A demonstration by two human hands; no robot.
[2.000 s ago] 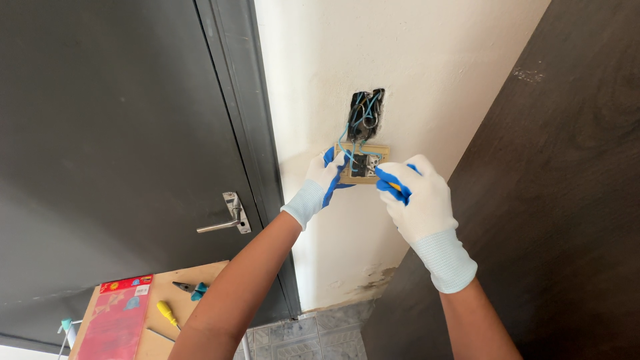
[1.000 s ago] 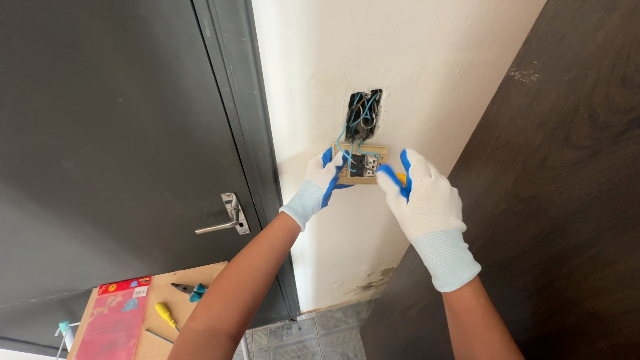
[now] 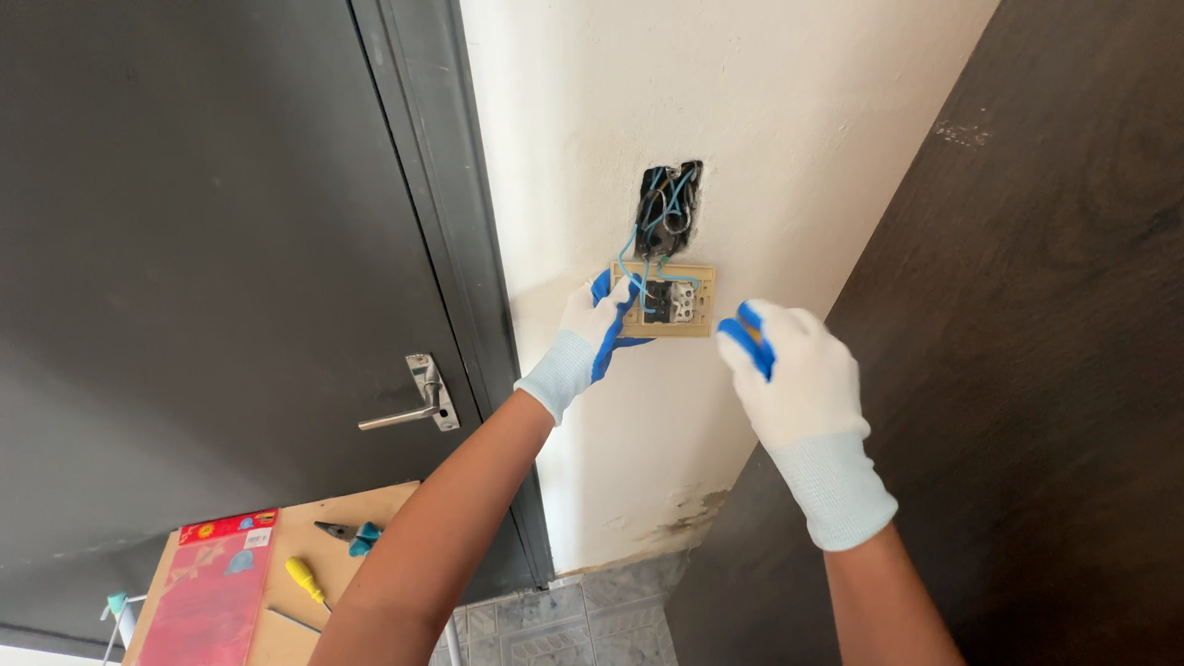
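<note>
Gloved in white and blue, my left hand point(image 3: 606, 324) grips the left side of a beige switch plate point(image 3: 705, 301), its back facing me. Black and white modules point(image 3: 670, 302) sit in the plate's middle. Blue wires point(image 3: 625, 254) run from them up to a black wall box point(image 3: 668, 211), which is recessed in the wall and full of tangled wires. My right hand point(image 3: 791, 370), gloved alike, is just right of the plate and apart from it. Its fingers are closed around a small yellow-orange thing, mostly hidden, perhaps a screwdriver handle.
At lower left a wooden board point(image 3: 370, 504) holds a red packet point(image 3: 208, 592), a yellow screwdriver point(image 3: 303, 580), a thin metal rod point(image 3: 293, 620) and pliers point(image 3: 351, 535). A grey door with a metal handle point(image 3: 407, 416) stands left; a dark wooden panel point(image 3: 1008, 370) slopes at right.
My right hand has moved from against the plate's right edge to a little right of it. My left hand keeps its hold on the plate.
</note>
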